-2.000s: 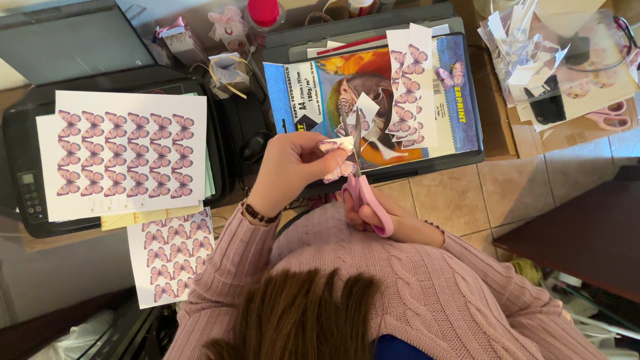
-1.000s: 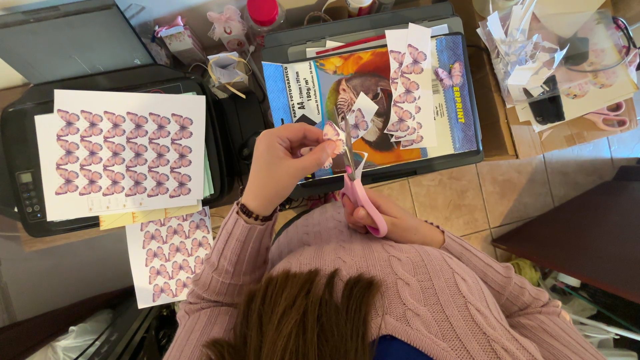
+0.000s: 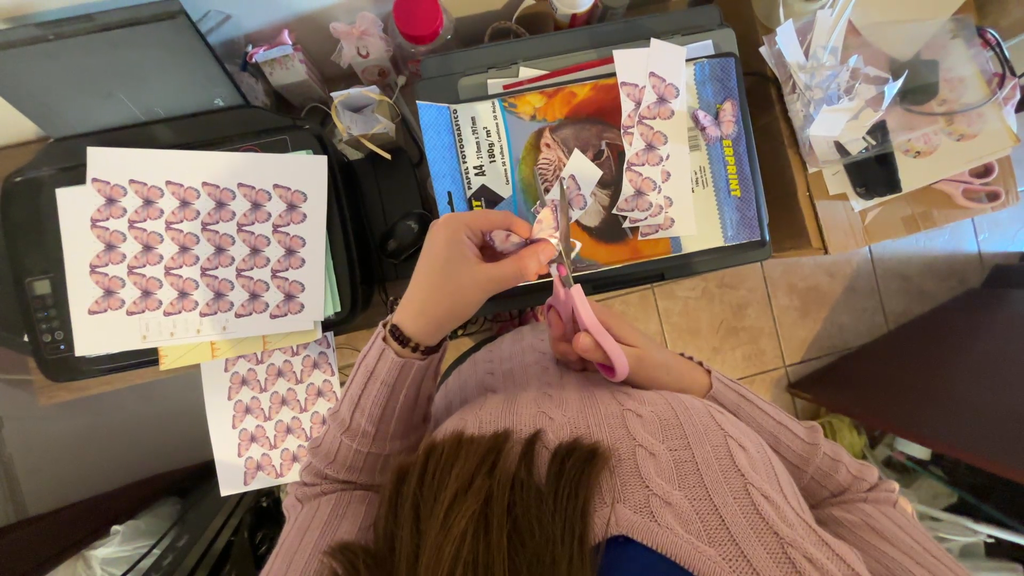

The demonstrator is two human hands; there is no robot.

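Between the thumb and fingers of my left hand [image 3: 472, 272] is a printed paper butterfly [image 3: 524, 232], partly hidden by the fingertips. My right hand [image 3: 596, 340] grips pink-handled scissors [image 3: 588, 320], whose blades point up and lie against the butterfly's right side. Just beyond the blades, a small paper piece with a butterfly print [image 3: 578, 182] rests on the photo paper pack [image 3: 520, 120]. Printed butterfly strips [image 3: 660, 144] overlap on the pack's right part, and one cut-out butterfly [image 3: 716, 122] lies at its right end.
Butterfly sheets [image 3: 200, 240] cover a black printer [image 3: 40, 288] at left; another sheet [image 3: 280, 416] hangs below. A computer mouse [image 3: 406, 236] sits beside the pack. At right are a plastic bag of paper scraps [image 3: 840, 96] and a second pair of pink scissors [image 3: 970, 186]. A red-lidded jar [image 3: 418, 20] stands behind.
My left hand has turned the butterfly, so more of it shows beside the blades. My right hand has stayed in nearly the same place with the scissors.
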